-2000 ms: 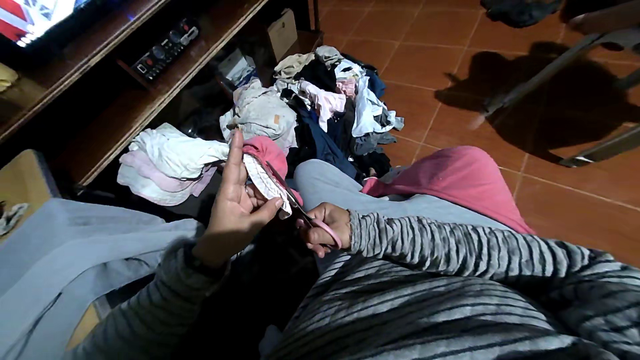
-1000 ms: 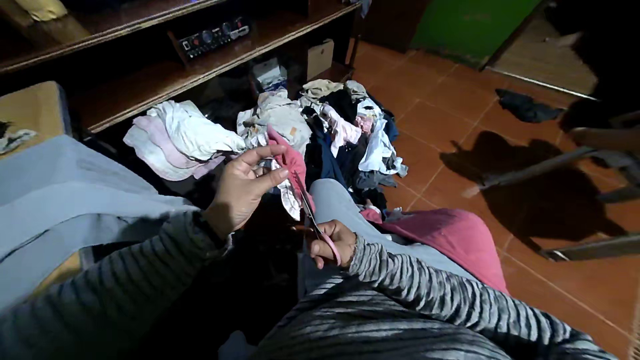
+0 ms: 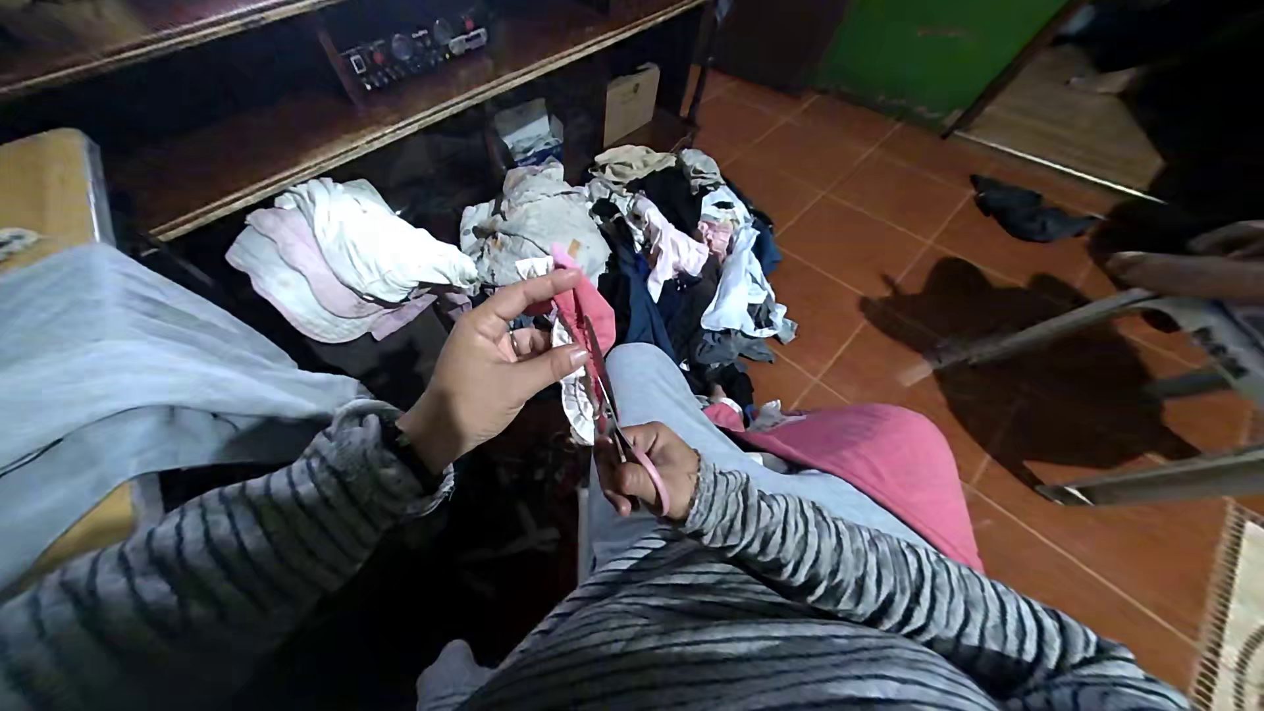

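Observation:
My left hand (image 3: 494, 370) pinches a small piece of pink fabric (image 3: 592, 306) with a white ruffled strip (image 3: 578, 400) along it, held upright above my lap. In my right hand (image 3: 647, 469) is a pair of scissors (image 3: 614, 425) with pink handles, its blades pointing up and lying against the fabric. Whether the blades are apart is hard to tell. A larger pink cloth (image 3: 869, 454) lies over my leg on the right.
Past my knees lies a heap of mixed clothes (image 3: 681, 257), with folded white and pink cloths (image 3: 346, 262) to its left. A wooden shelf (image 3: 415, 118) runs behind. At right are a metal-legged chair (image 3: 1155, 479) and a dark cloth (image 3: 1032, 209) on the tiles.
The pink fabric has turned upright in my left hand, whose fingers now pinch it near its top; two seconds ago the index finger pointed up. The view has shifted, showing more green wall.

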